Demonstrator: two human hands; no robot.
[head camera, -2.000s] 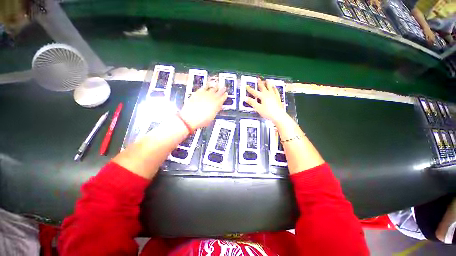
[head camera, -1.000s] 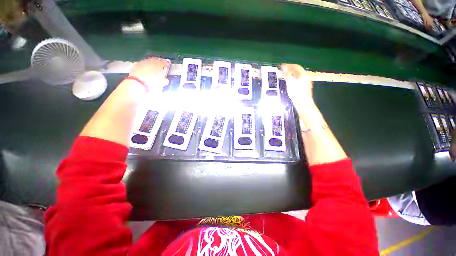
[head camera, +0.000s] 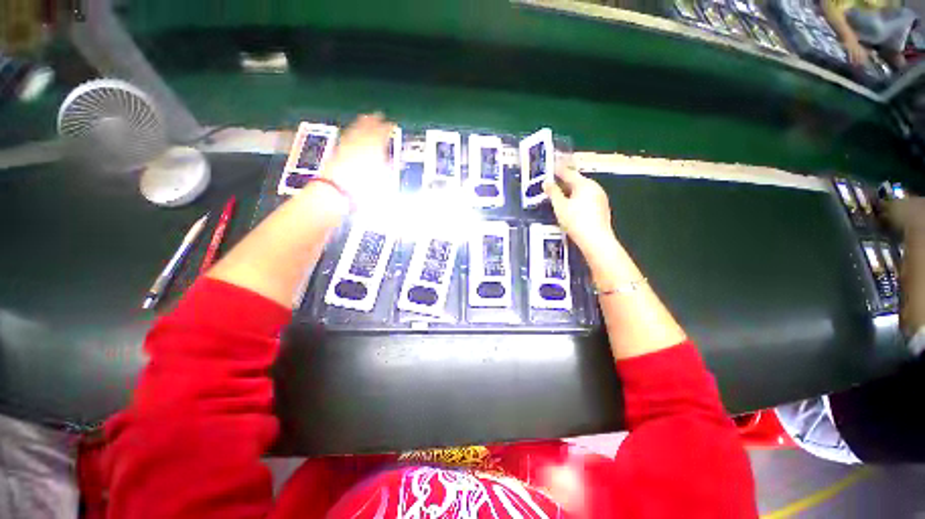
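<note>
A clear blister tray (head camera: 446, 326) lies in front of me with white phones back side up in two rows. My right hand (head camera: 578, 203) holds the back-row phone at the right end (head camera: 538, 167) by its lower right edge; the phone is tilted. My left hand (head camera: 360, 152) is over the second back-row phone (head camera: 395, 152) and hides most of it; its fingers are blurred, so its grip cannot be told. The phone at the back left (head camera: 308, 159) lies uncovered. Strong glare covers the tray's middle, and my left forearm hides its front left part.
A white desk fan (head camera: 112, 122) stands at the upper left. A silver-white pen (head camera: 176, 261) and a red pen (head camera: 219, 235) lie left of the tray. More phone trays are at the right (head camera: 868, 243) and upper right (head camera: 745, 25), with other people's hands near them.
My left hand has moved right from the tray's back left corner to the second phone. My right hand has moved from the back right corner onto the end phone, which is now tilted.
</note>
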